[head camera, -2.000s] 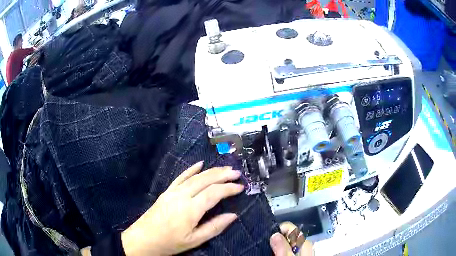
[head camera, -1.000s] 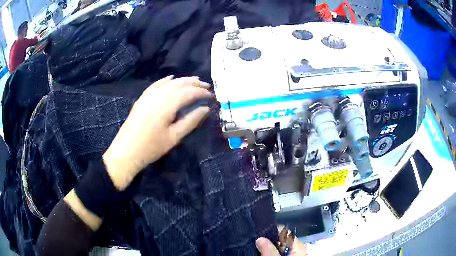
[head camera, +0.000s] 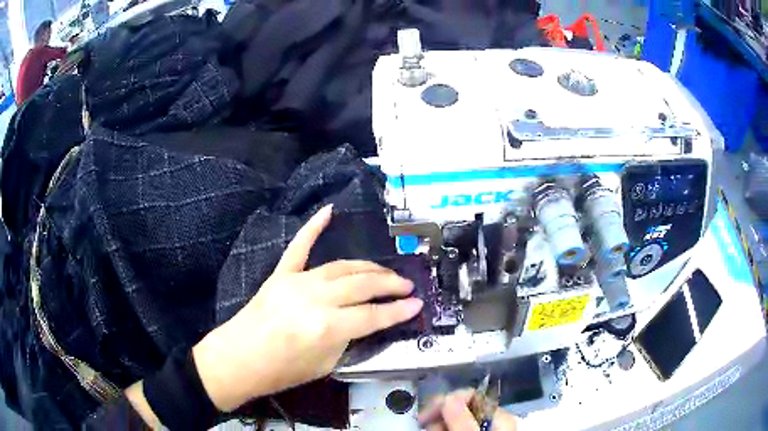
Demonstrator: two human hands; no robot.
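The dark checked fabric panel [head camera: 253, 257] lies left of the white overlock machine [head camera: 472, 118], its edge at the presser foot and needle area [head camera: 442, 295]. My left hand [head camera: 295, 324] lies flat on the cloth with its fingers spread, fingertips just left of the needle area. My right hand [head camera: 463, 412] is at the bottom edge, partly cut off and blurred, below the machine front. It holds small yellowish-metal thread snips [head camera: 483, 402]. The cloth near the needle is partly hidden by my left hand.
Plain black lining fabric [head camera: 312, 59] is heaped behind. A pale bundle tie [head camera: 50, 328] lies over the left heap. A flat dark phone-like rectangle [head camera: 680, 324] lies right of the machine, below the control panel [head camera: 665, 215]. A person in red [head camera: 35, 71] is far left; blue bins [head camera: 724, 80] stand right.
My left hand has moved down from the upper cloth to beside the needle. The cloth no longer covers the machine's lower front plate. My right hand still holds the snips, slightly lower in view.
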